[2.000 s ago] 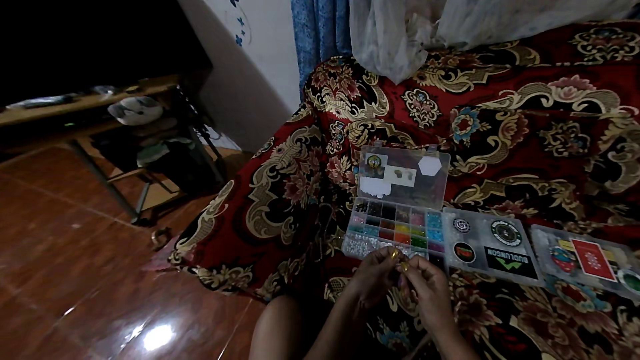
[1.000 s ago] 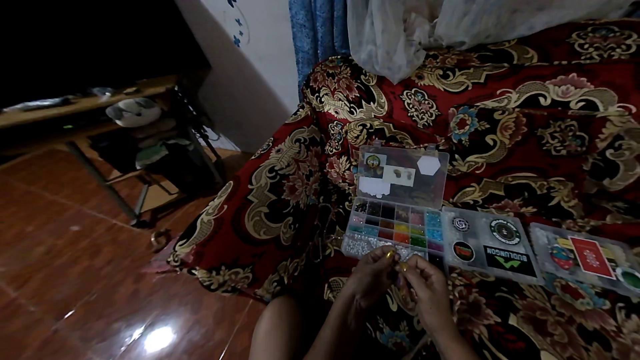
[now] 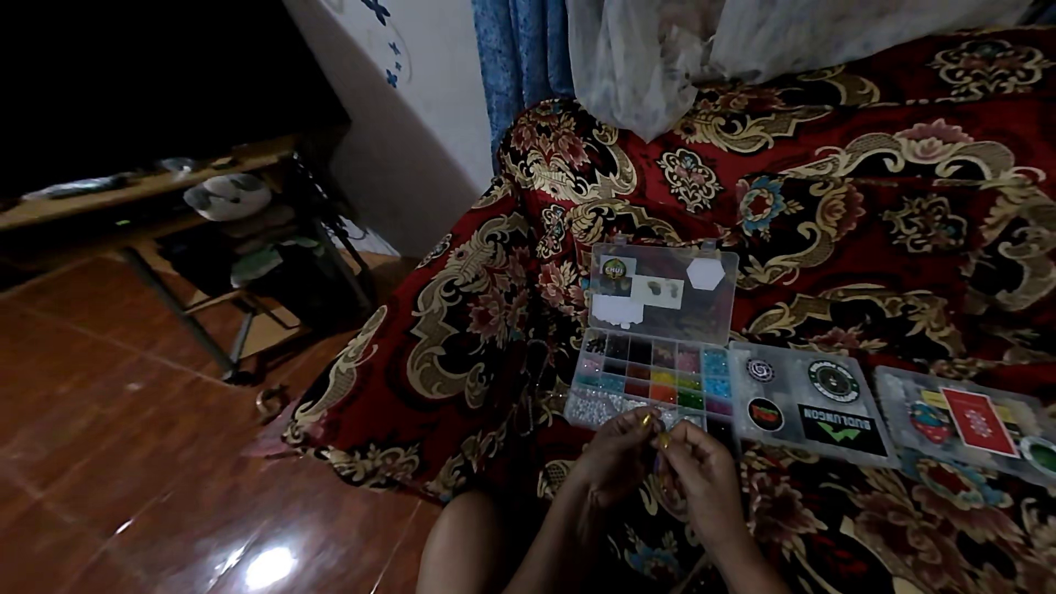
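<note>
My left hand [image 3: 617, 458] and my right hand [image 3: 701, 470] are close together, fingertips nearly meeting, just in front of an open clear plastic bead box [image 3: 660, 338]. Both hands have shiny yellow nails. The fingers of each are pinched, but what lies between them is too small and dark to tell. A thin looped strand seems to hang below the fingers, faint against the cloth. The box holds beads in many colours, sorted in compartments, with white or clear beads [image 3: 606, 408] in the front row. Its raised lid [image 3: 664, 293] bears stickers.
Two closed plastic cases with stickers, a middle one [image 3: 788, 412] and a right one [image 3: 903, 388], lie on the sofa's patterned red cover [image 3: 792, 247]. At left stands a wooden table [image 3: 165, 186] with a large dark screen [image 3: 165, 82]. My bare knee [image 3: 466, 536] is at the bottom.
</note>
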